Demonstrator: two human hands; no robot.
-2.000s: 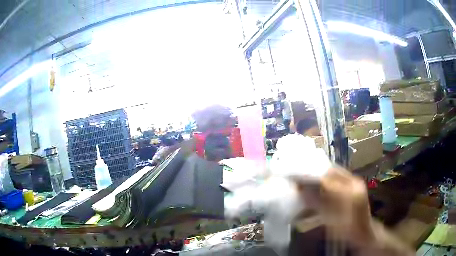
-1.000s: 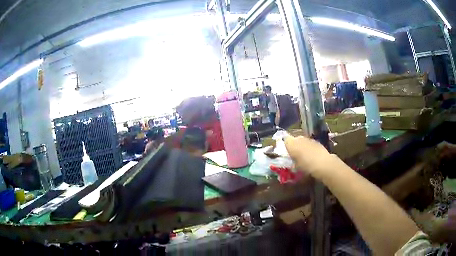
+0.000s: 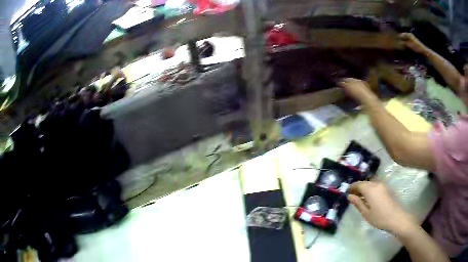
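Note:
Three black housings (image 3: 316, 205) stand in a slanting row on the white bench. Each has a silver-grey disc inside; the nearest shows a red part with a white label, and thin wires stick out. My right hand (image 3: 377, 207) is at the right edge of the row, its fingertips close to the nearer units; blur hides whether they grip one. My left hand is not in view. Left of the row lies a black strip (image 3: 272, 245) with a pale far section and a mottled grey-black piece (image 3: 267, 217) on it.
Black housings (image 3: 66, 153) are heaped at the left. A metal upright (image 3: 255, 71) stands behind the bench at the shelf (image 3: 328, 38). A person in a pink top (image 3: 451, 184) is at the right, arms reaching over the bench. A blue and white item (image 3: 308, 123) lies near the upright.
The view has swung down from the shelf, bottle and room to the bench. The arm that reached to the clear bag with red parts is no longer there; a hand is now beside the units.

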